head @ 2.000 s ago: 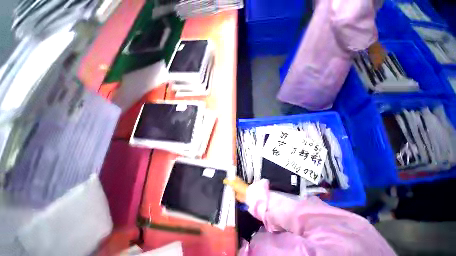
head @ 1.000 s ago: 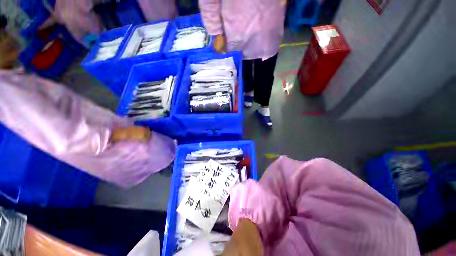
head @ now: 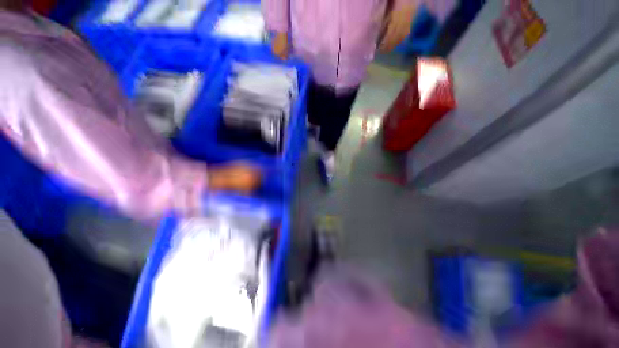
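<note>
A blue bin [head: 147, 285] stands nearest, at the lower left of the head view. Its contents are a bright white, blurred mass [head: 200, 279]; a label or single sleeves cannot be told apart. Another person's hand [head: 234, 178], from a pink sleeve at the left, is at the bin's far rim; whether it grips is unclear. A blurred pink sleeve [head: 360, 316], probably mine, crosses the bottom edge. Neither of my hands can be seen.
More blue bins [head: 293, 129] with white sleeves stand beyond. A person in a pink smock [head: 336, 41] stands behind them. A red box [head: 419, 105] is by the grey wall [head: 502, 149]. Another blue bin [head: 448, 289] is at the lower right.
The view has swung from the bench to the bins and floor. My right hand, over the near bin a second ago, is out of sight. The other person's hand is now at that bin's far rim.
</note>
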